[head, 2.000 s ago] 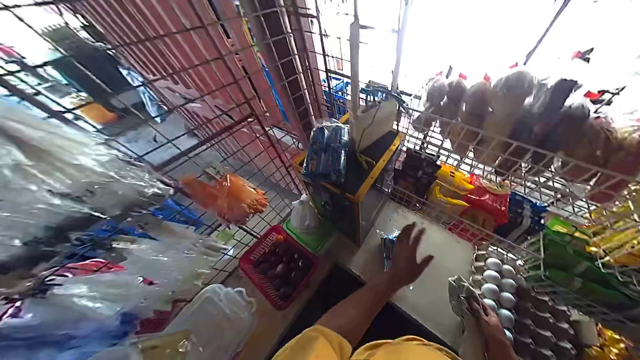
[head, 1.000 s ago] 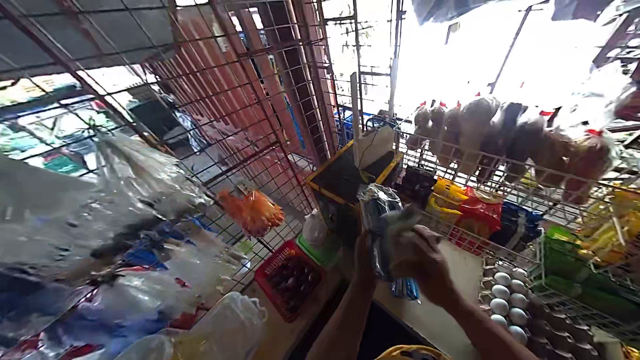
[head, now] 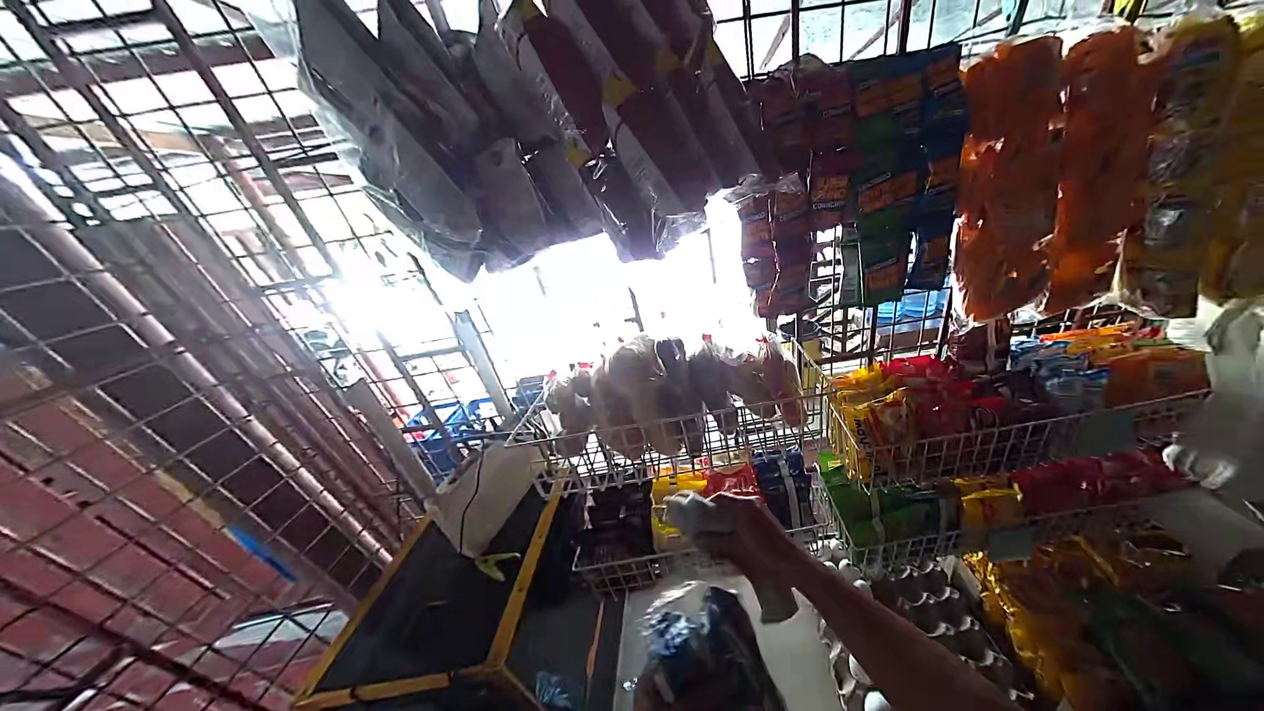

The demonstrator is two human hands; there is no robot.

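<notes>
My right hand point(head: 736, 533) is raised over the counter, its fingers closed around a crumpled pale grey-green item point(head: 696, 513), cloth or paper; blur hides which. A similar pale piece hangs below that wrist. Below and slightly left of this hand, a shiny clear-plastic pack with dark and blue contents point(head: 701, 642) stands at the bottom edge, above the pale counter point(head: 805, 642). My left hand cannot be made out; whether it holds the pack from below is hidden.
A black box with yellow edges point(head: 425, 602) stands left of the counter. White wire baskets of packets point(head: 681, 474) line the back, with filled plastic bags above. Egg trays point(head: 923, 602) are at the right. Wire grilles point(head: 178, 395) enclose the left; sachet strips point(head: 879, 178) hang overhead.
The blue pack on the black box two seconds ago was off it a second later, with blue packs at my hands. My right hand has risen from the counter. The view has tilted up and right.
</notes>
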